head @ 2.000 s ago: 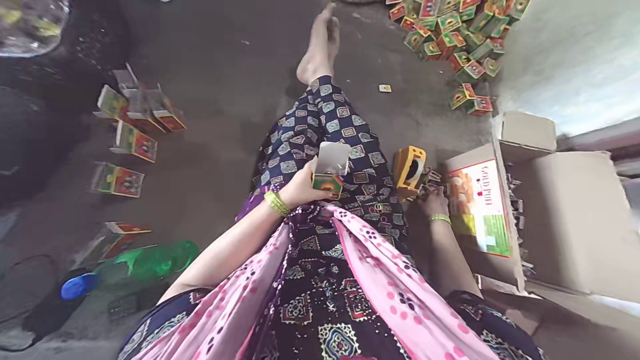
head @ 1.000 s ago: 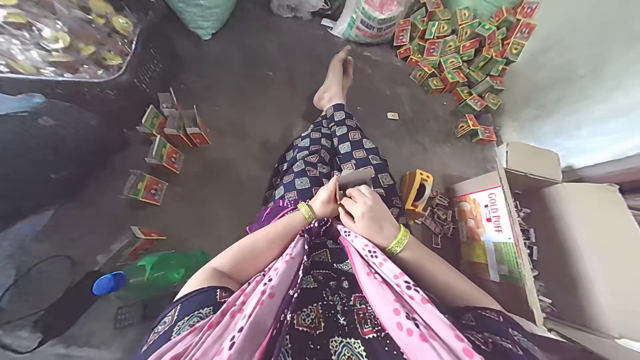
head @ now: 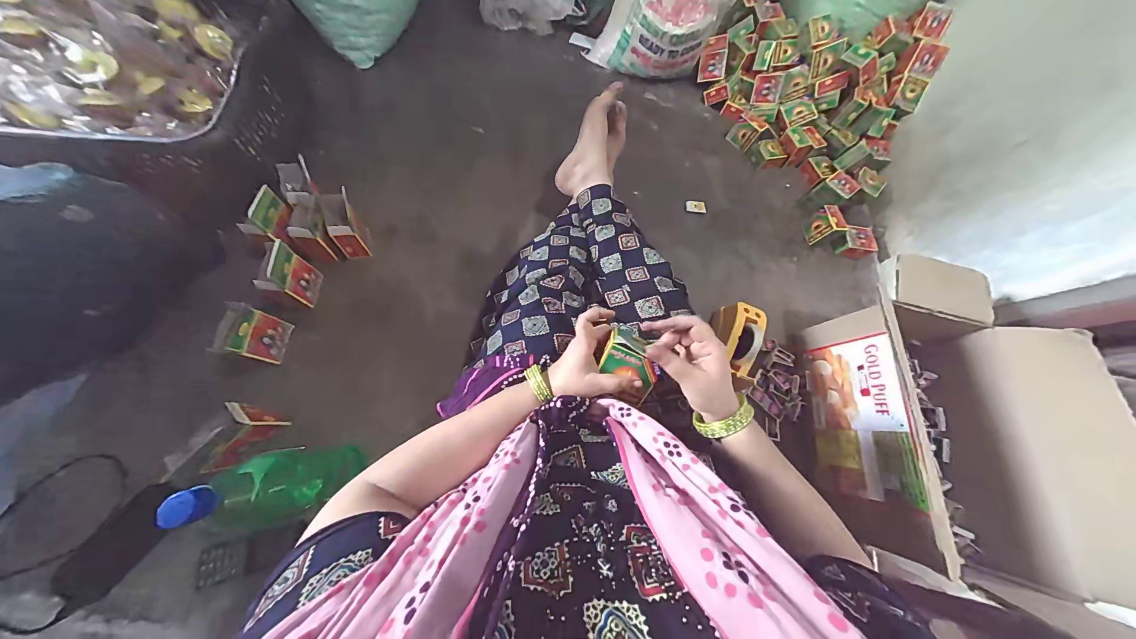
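Observation:
My left hand [head: 590,359] grips a small green, red and yellow printed carton [head: 627,366] over my lap, thumb along its lower side. The carton's upper end looks folded over. My right hand [head: 690,355] is at the carton's right side with its fingers spread near the top edge; whether it touches the carton is hard to tell. Just right of that hand lies a yellow tape dispenser or similar holder [head: 738,339], with several small wrapped pieces [head: 778,386] beside it on the floor.
Open cartons [head: 288,273] stand on the floor at left, near a green plastic bottle [head: 282,484]. A large cardboard box [head: 1021,444] stands at right. A pile of filled-looking cartons [head: 812,98] lies at upper right, by a printed sack [head: 661,35]. A basket of wrapped items [head: 253,115] is at upper left.
My right hand has come from beside the small pieces to the carton. The carton's raised flap, upright two seconds ago, is now down. My hands were closer together one second ago.

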